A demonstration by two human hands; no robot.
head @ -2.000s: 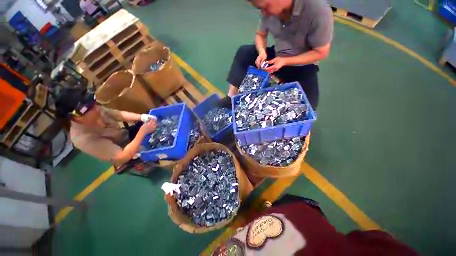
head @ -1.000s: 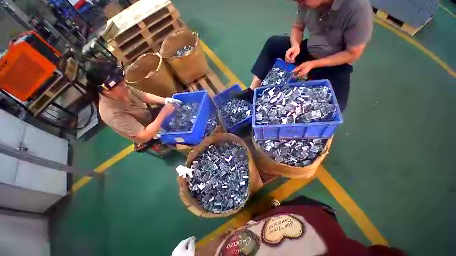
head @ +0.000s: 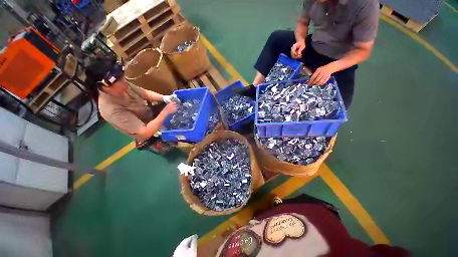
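Note:
A round cardboard drum (head: 187,195) full of small silver metal parts (head: 222,175) stands nearest in front of me. A crumpled white glove or rag (head: 186,169) lies on its left rim. A large blue crate (head: 301,129) heaped with the same parts sits on a second full drum (head: 301,169) to the right. My left hand (head: 186,247), in a white glove, shows small at the bottom edge, left of my apron and below the near drum. It is cut off, and whether it holds anything is hidden. My right hand is out of the picture.
A seated person in a cap (head: 123,108) works at a tilted blue crate (head: 206,118) on the left. A person in a grey polo (head: 341,25) reaches into the large crate. Small blue bins (head: 233,89), two farther drums (head: 193,62) and a pallet stack (head: 145,25) stand behind.
The view has swung left, shifting the drums right in the picture. My gloved left hand has come in at the bottom edge. The polo person's hand has moved onto the large crate's parts.

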